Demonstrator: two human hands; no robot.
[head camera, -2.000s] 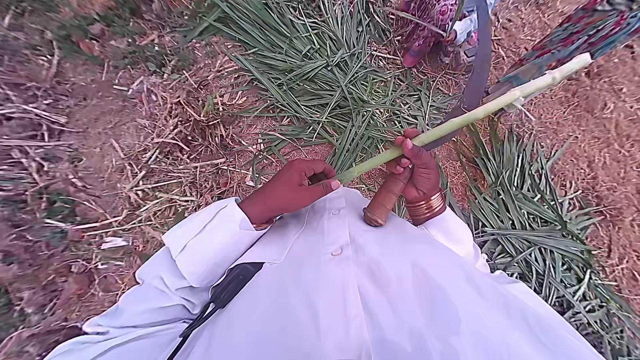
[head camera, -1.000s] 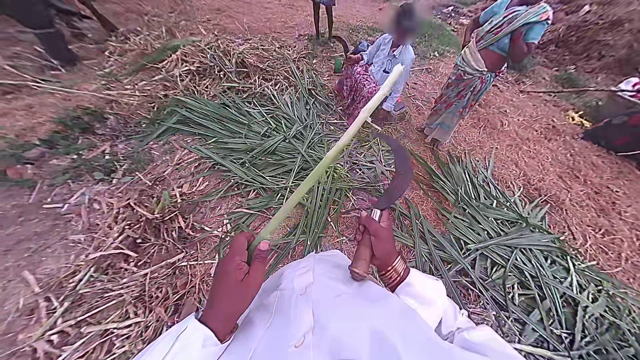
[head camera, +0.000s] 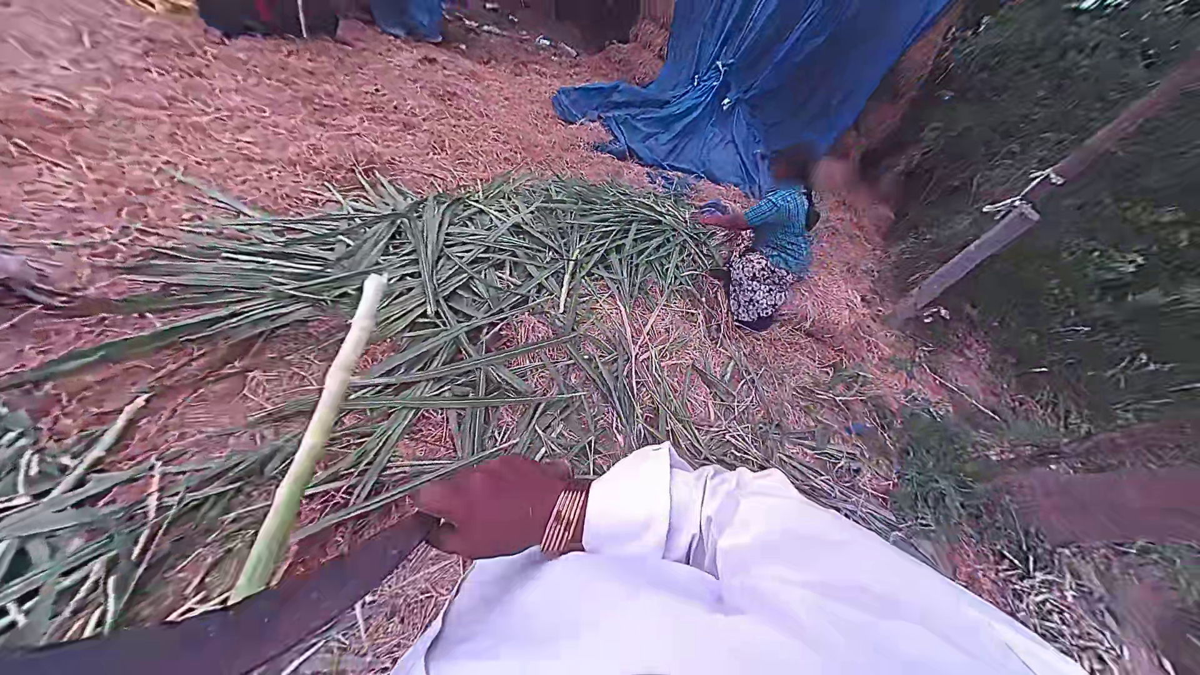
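My right hand (head camera: 497, 506), with gold-coloured bangles at the wrist, is closed at the lower middle. From its fingers the dark blade of a sickle (head camera: 253, 614) runs down to the lower left edge; the handle is hidden by the hand. A peeled pale green stalk (head camera: 323, 422) slants up to the left of my hand. Its lower end meets the blade's upper edge in the view, and whether they touch is unclear. My left hand is out of view, so what holds the stalk cannot be seen.
Long cut green leaves (head camera: 525, 234) lie spread over dry straw ahead, with more leaves and stalks (head camera: 56, 525) at left. A co-worker (head camera: 783, 234) crouches at the heap's right end, near a blue tarpaulin (head camera: 750, 84). A wooden post (head camera: 975, 253) leans at right.
The view has swung strongly to the right. My left hand, seen earlier on the stalk's lower end, has gone out of view. The blade, which pointed up and away, now lies toward the lower left.
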